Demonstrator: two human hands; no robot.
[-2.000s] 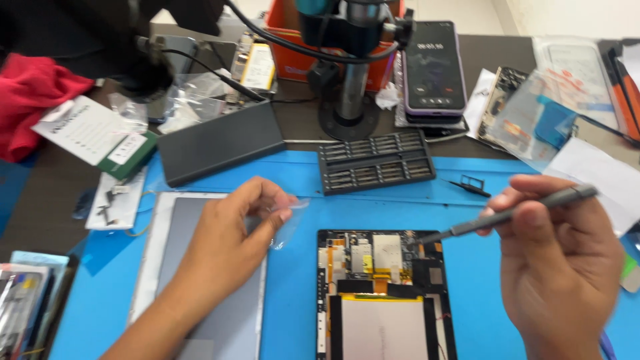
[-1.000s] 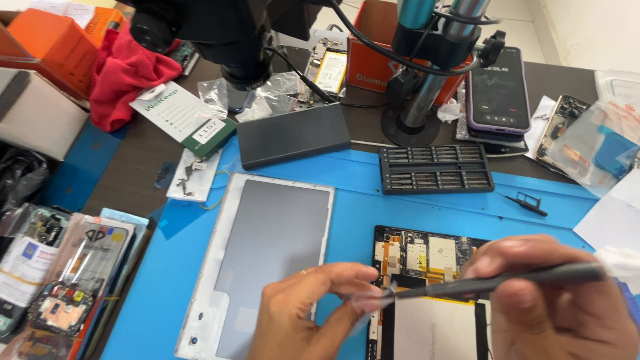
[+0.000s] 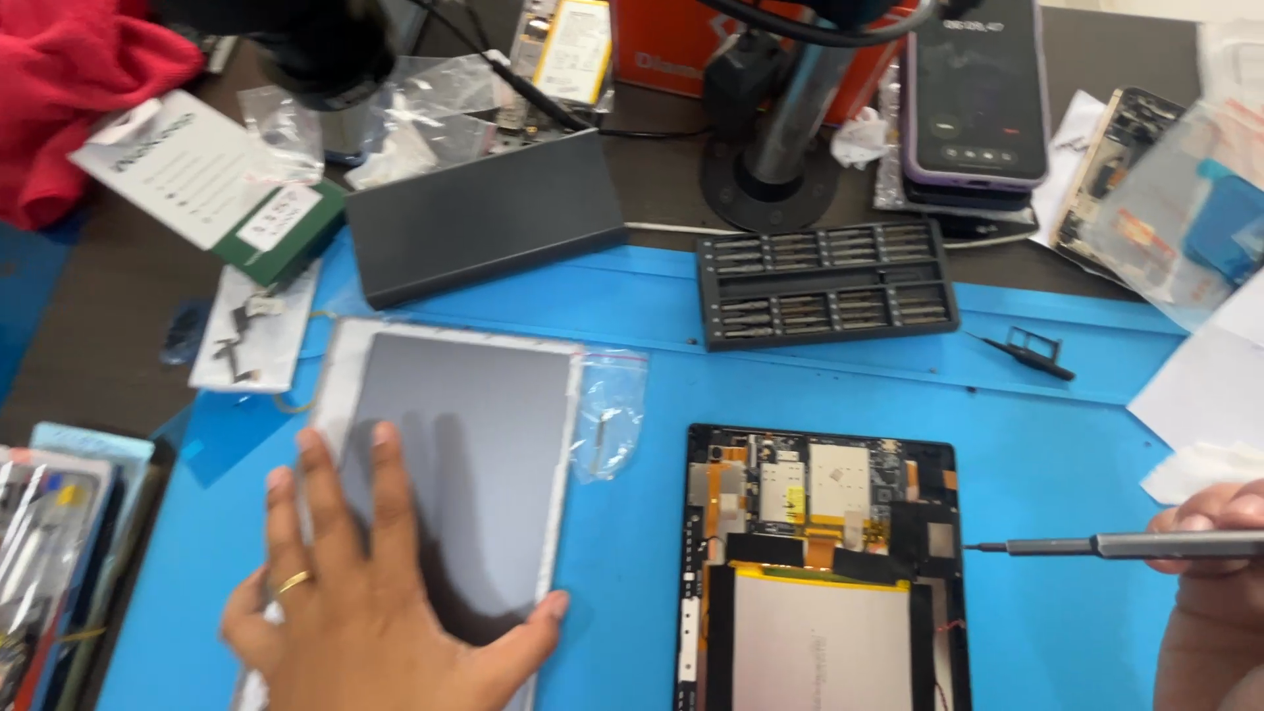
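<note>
My left hand (image 3: 385, 592) lies spread, fingers apart, over a grey flat screen panel with a white border (image 3: 474, 415), its thumb and fingers near the two long edges. Beside that panel's right edge rests a small clear zip bag (image 3: 610, 415) with a thin piece inside. At the right edge, my right hand (image 3: 1215, 583) holds a grey precision screwdriver (image 3: 1136, 545), its tip pointing left, close to the side of an opened tablet (image 3: 825, 632). The tablet shows its battery, circuit board and orange flex cables. Part of my right hand is out of view.
Behind the tablet sit a black bit case (image 3: 828, 281) and a SIM tray with a pin (image 3: 1032, 351) on the blue mat. A dark box lid (image 3: 484, 217), a stand base (image 3: 770, 183), a phone (image 3: 976, 99) and bagged parts (image 3: 49, 553) surround the work area.
My hands, close together over the tablet one second ago, are now apart: the left over the screen panel, the right off to the right with the screwdriver. The small bag now lies by the panel.
</note>
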